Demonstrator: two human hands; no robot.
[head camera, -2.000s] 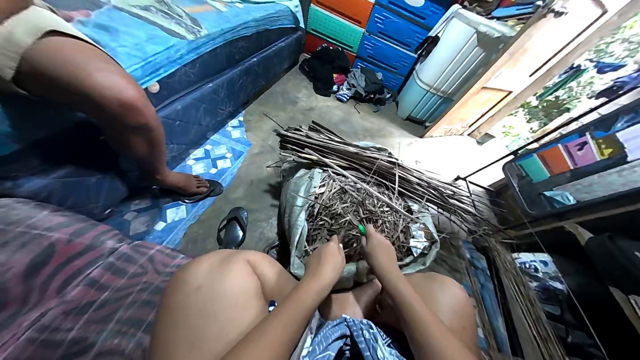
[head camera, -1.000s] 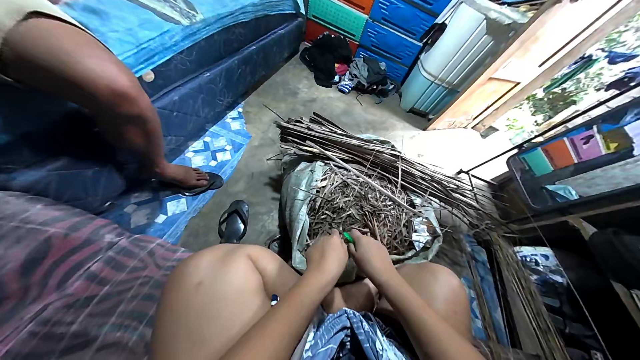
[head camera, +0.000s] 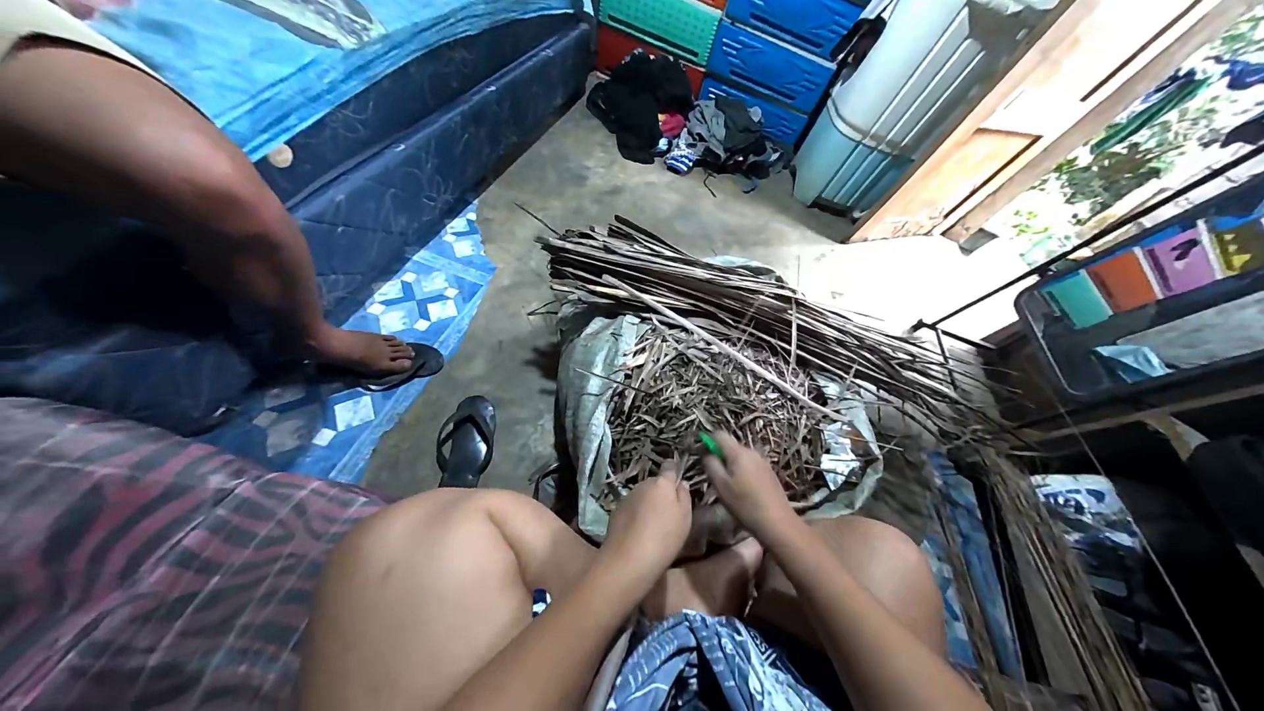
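Observation:
A woven sack stands between my knees, its mouth rolled open and full of short dry plant pieces. Over the near part of the sack, my left hand is closed, with a thin dry piece seeming to stick out at its fingertips. My right hand is just to the right, apart from the left, closed around a small green object, perhaps a tool handle; most of it is hidden. Across the far side of the sack lies a bundle of long dry stalks or leaf strips.
Another person's leg and foot are at the left, by the mattress. A loose flip-flop lies left of the sack. Clothes are heaped before the plastic drawers. More long strips lie at the right.
My hands were together around the green object one second ago; now they are apart, the right one a little up and to the right. The other person's foot has stayed in place.

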